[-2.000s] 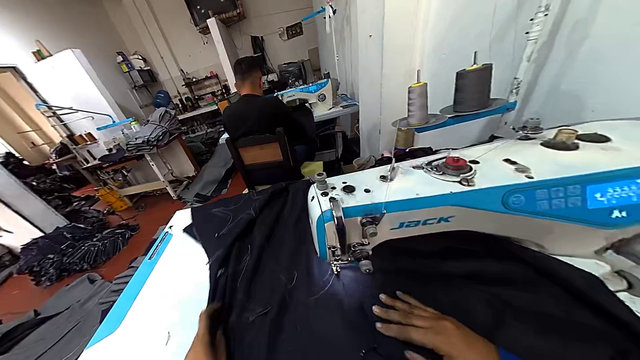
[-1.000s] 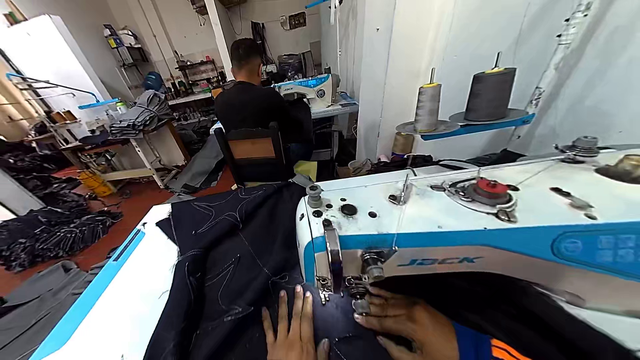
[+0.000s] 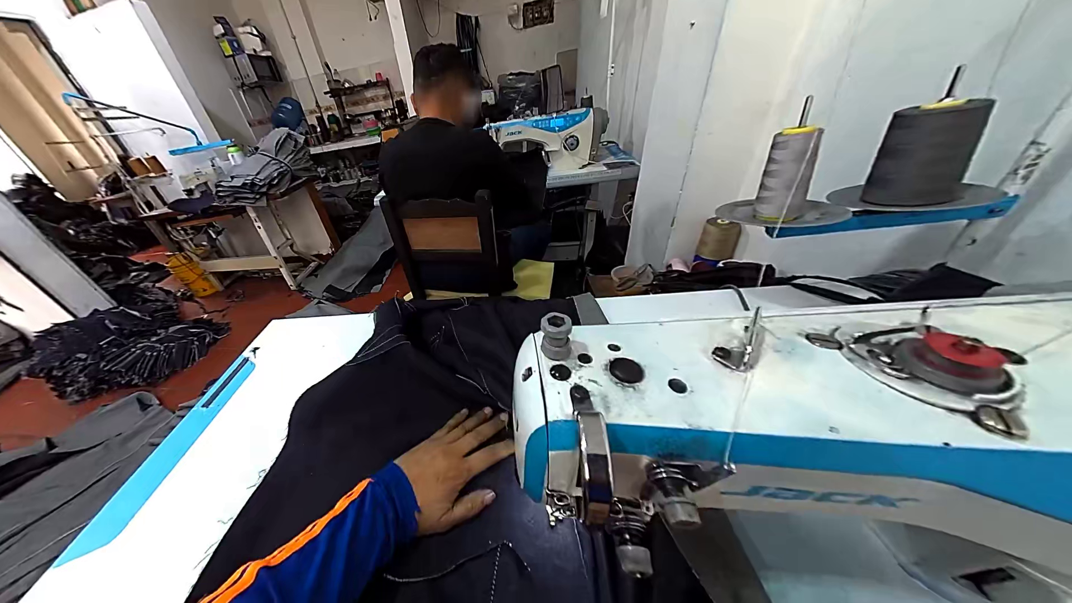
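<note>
My left hand (image 3: pixel 456 471) lies flat on the dark fabric (image 3: pixel 352 427), its fingers spread and reaching up to the left end of the sewing machine head (image 3: pixel 796 402). The fabric covers the table left of the machine and runs under the needle area (image 3: pixel 578 511), where a light shines on it; pale stitch lines and loose threads show on it. A blue sleeve with orange stripes covers my left arm. My right hand is not visible. A thread runs down the machine's front past the tension parts.
White table edge with blue trim (image 3: pixel 159 469) at left. Thread cones (image 3: pixel 787 176) stand on a blue holder behind the machine. A person (image 3: pixel 452 159) sits on a wooden chair (image 3: pixel 444 234) at another sewing machine (image 3: pixel 561 138). Piled garments (image 3: pixel 126 343) lie on the floor.
My left hand has moved from in front of the needle area to the fabric beside the machine's left end. My right hand has left the view. The fabric under the machine arm has shifted left.
</note>
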